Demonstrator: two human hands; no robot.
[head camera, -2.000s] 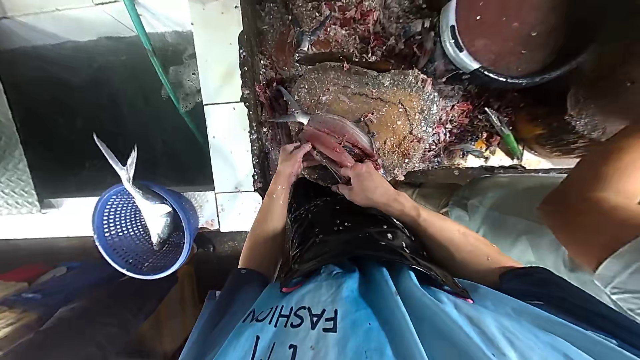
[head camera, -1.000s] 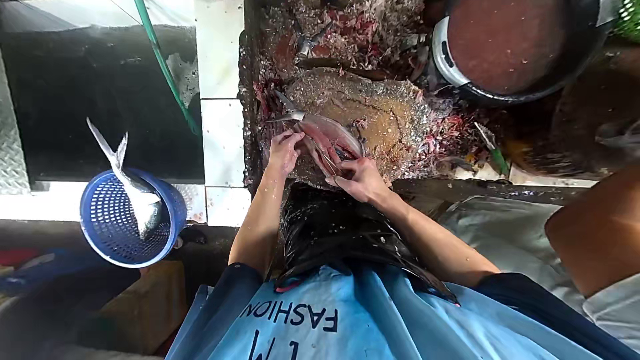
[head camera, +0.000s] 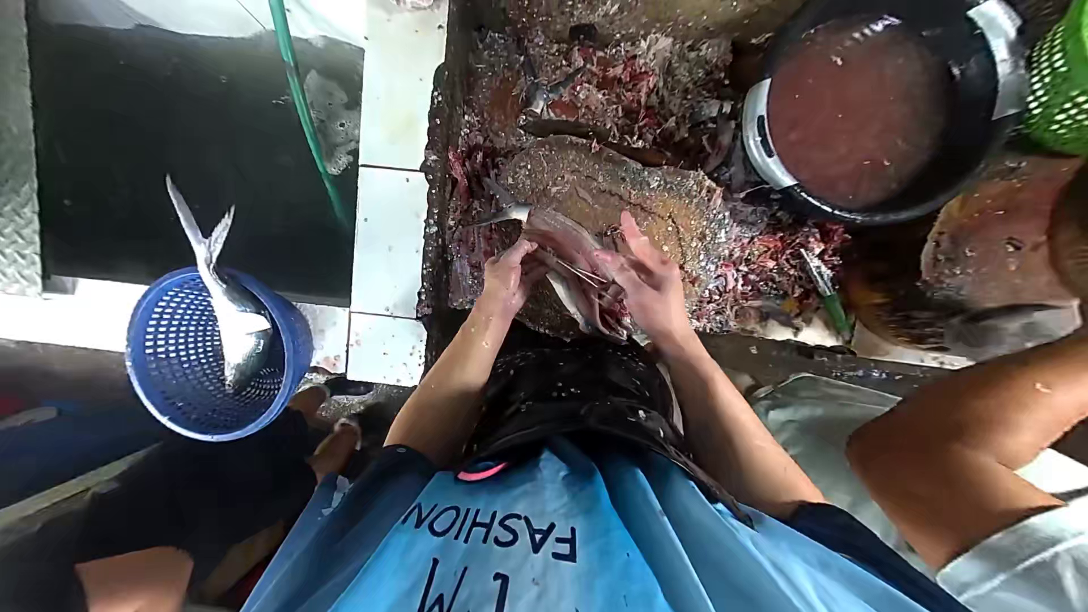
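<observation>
A fish slit open along its body (head camera: 557, 234) lies on a worn wooden chopping block (head camera: 586, 174), its forked tail toward the upper left. My left hand (head camera: 512, 270) grips the fish's near side, just below the tail end. My right hand (head camera: 648, 276) is over the head end, thumb and fingers spread; its fingertips seem to touch the flesh, and whether they pinch it I cannot tell. Thin pale strands run across the opened belly between the hands.
Fish scraps (head camera: 629, 81) surround the block. A green-handled knife (head camera: 833, 302) lies to the right. A black tub of reddish water (head camera: 858, 110) stands upper right, near a green basket (head camera: 1058, 89). At left, a blue basket (head camera: 293, 331) holds a silver fish (head camera: 234, 314). Co-workers' limbs show at both sides.
The fish has been spread wider and its head end now points down to the right. My right hand's fingers have opened out from their earlier hold at the fish.
</observation>
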